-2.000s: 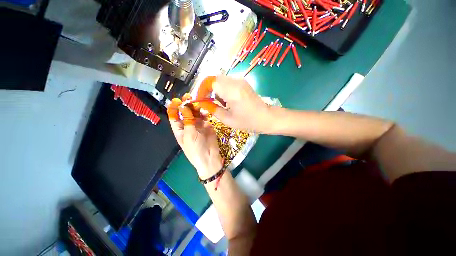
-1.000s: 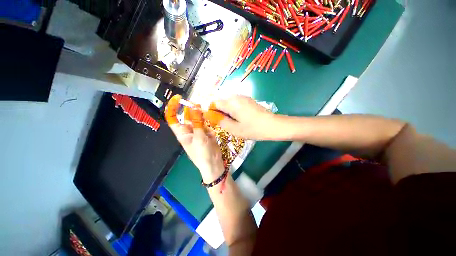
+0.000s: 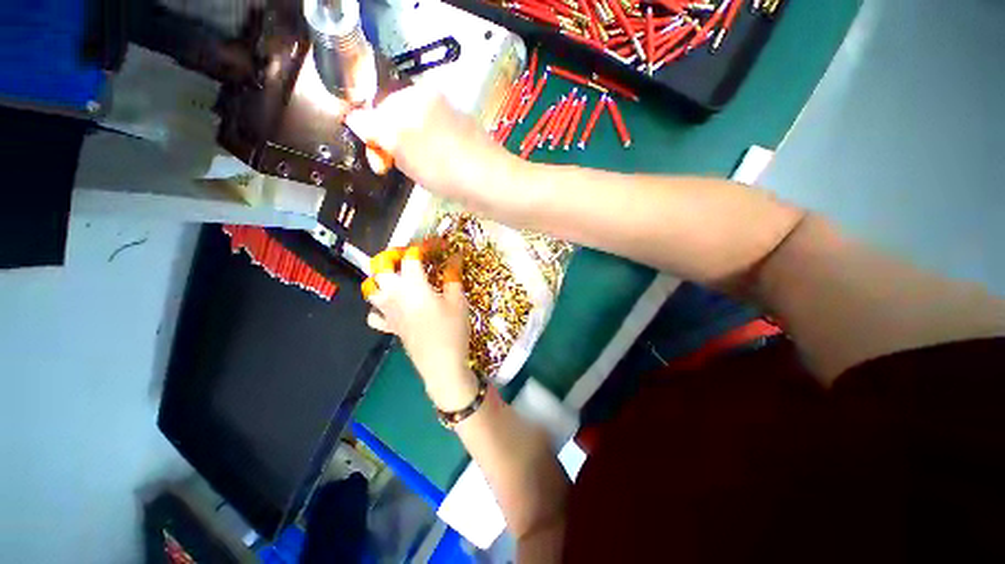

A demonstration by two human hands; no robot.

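My right hand (image 3: 424, 143), with orange finger cots, reaches to the bright steel cylinder (image 3: 339, 50) of the machine head (image 3: 314, 149). Its fingertips are at the lit spot, and glare and the fingers hide whether it holds a stick. My left hand (image 3: 419, 314), with orange finger cots and a bracelet at the wrist, has its fingertips at the edge of the heap of gold ferrules (image 3: 496, 308) in the pale bag (image 3: 540, 297). Its fingers are bent, and whether anything is between them cannot be made out.
Loose red sticks (image 3: 568, 119) lie on the green mat (image 3: 672, 143) beside the pale machine plate (image 3: 485, 55). A black tray (image 3: 711, 88) of red and gold pieces is at the top. A large black tray (image 3: 276, 375) at left holds a row of red sticks (image 3: 281, 262).
My right hand has moved away from my left hand, up to the machine head. My left hand has lowered slightly to the ferrules. The red stick seen between the hands earlier no longer shows there.
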